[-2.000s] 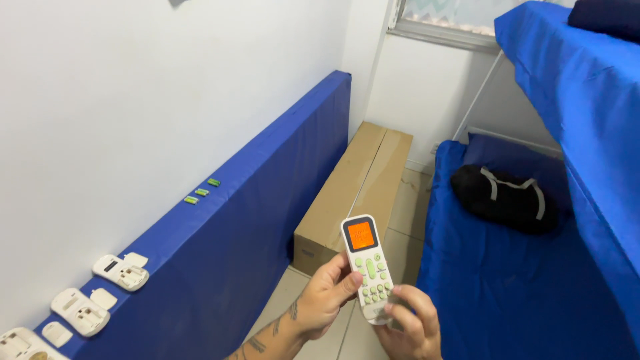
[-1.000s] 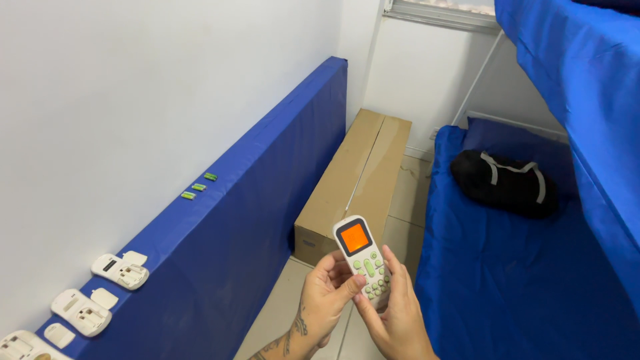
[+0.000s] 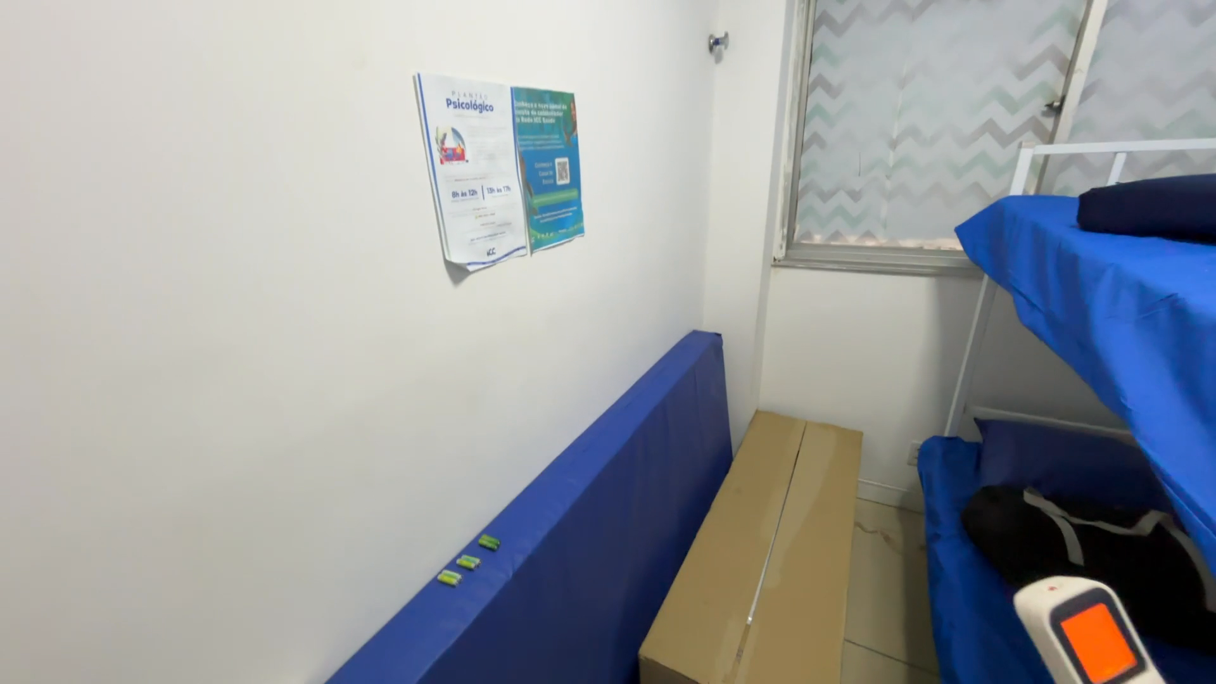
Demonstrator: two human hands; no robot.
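Note:
A white remote control point(image 3: 1037, 608) with a lit orange screen shows at the bottom right edge, its lower part cut off by the frame. Neither my left hand nor my right hand can be seen, so what grips the remote is hidden. Small green batteries point(image 3: 467, 562) lie in several short groups on the top edge of an upright blue mattress point(image 3: 608, 513) against the wall.
A long cardboard box point(image 3: 731, 560) lies beside the mattress. At the right stands a bunk bed with blue sheets point(image 3: 1121, 313) and a black bag point(image 3: 1007, 532) on its lower bunk. Printed posters point(image 3: 480, 190) hang on the wall near a window point(image 3: 883, 123).
The view has swung upward and left. The remote now appears at the lower right, and both hands, seen on it before, are out of frame. Its screen stays orange.

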